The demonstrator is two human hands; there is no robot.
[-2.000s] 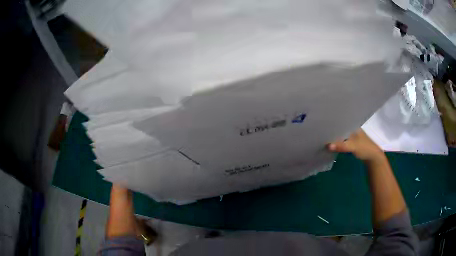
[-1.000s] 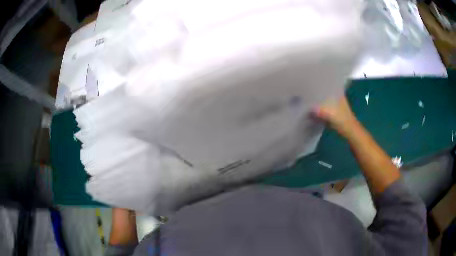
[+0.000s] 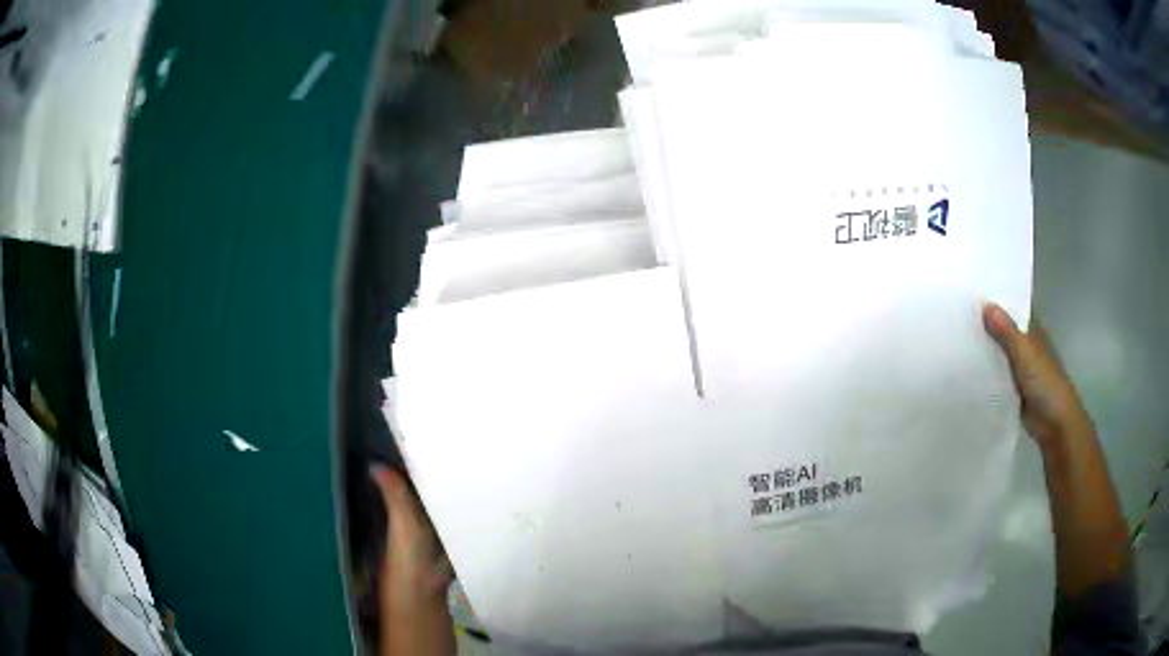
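A thick stack of white printed box blanks [image 3: 551, 423] fills the middle and right of the view, held off the table. Its top sheet shows dark Chinese print and a small blue logo; notched flaps fan out on its left and far sides. My left hand [image 3: 408, 551] is at the stack's lower left edge, its fingers partly hidden. My right hand [image 3: 1036, 372] grips the right edge, with the thumb on top and the other fingers hidden beneath.
The green workbench [image 3: 244, 346] runs along the left, with small white scraps [image 3: 240, 442] on it. White sheets [image 3: 64, 128] lie at its upper left. Grey floor [image 3: 1102, 256] shows at the right. A brown cardboard piece [image 3: 513, 39] is beyond the stack.
The view has turned, so the workbench now lies at the left instead of under the stack. The stack has moved with my hands away from over the bench, and its top print now faces me clearly.
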